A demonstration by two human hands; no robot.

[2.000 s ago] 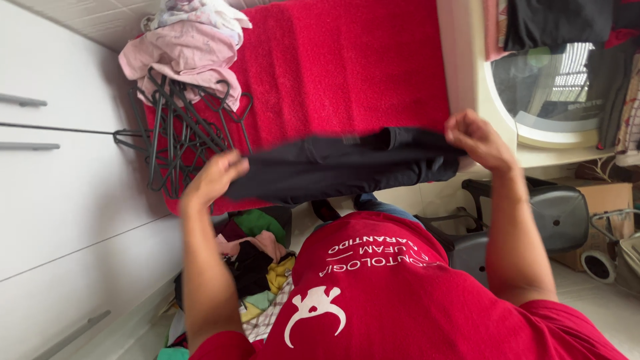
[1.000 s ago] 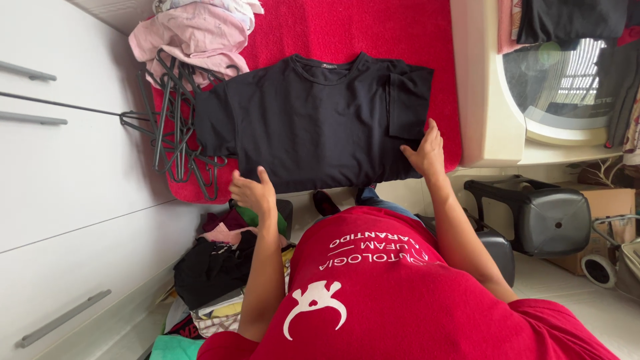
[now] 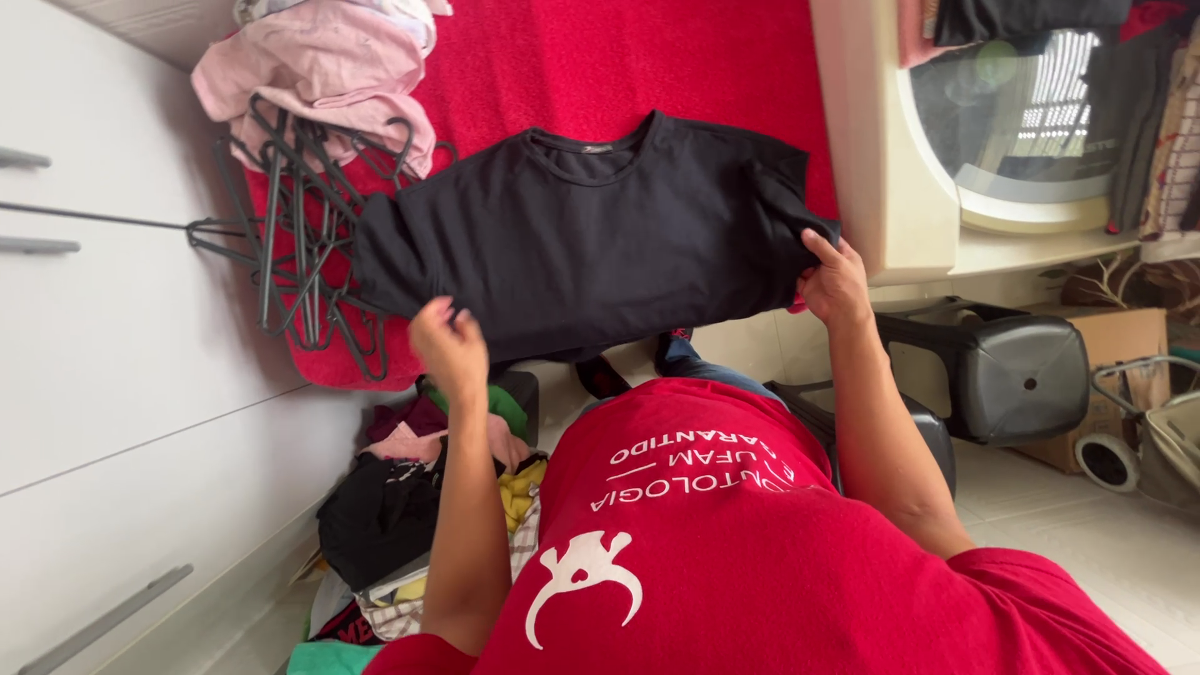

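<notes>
A black T-shirt [image 3: 581, 234] lies spread on a red towel-like cloth [image 3: 619, 56], its neckline toward the far side and its lower part hanging over the near edge. My right hand [image 3: 834, 277] pinches the shirt at the right sleeve. At the lower left edge of the shirt is my left hand [image 3: 450, 347], blurred, its fingers curled; whether it grips the fabric cannot be told. Black clothes hangers [image 3: 300, 225] lie in a tangle left of the shirt, touching its left sleeve. Behind them sits a heap of pink clothing [image 3: 319, 66].
White drawers [image 3: 112, 309] with grey handles stand on the left. A pile of mixed clothes [image 3: 384, 516] lies low at the left. On the right are a front-loading machine [image 3: 1012, 131] with a round door, black plastic stools [image 3: 1012, 375], a cardboard box [image 3: 1116, 347] and a wheeled cart [image 3: 1162, 431].
The black shirt, held bunched between both hands two seconds ago, is now spread on the red cloth. Since one second ago, its right sleeve has shifted and my right hand has taken hold there.
</notes>
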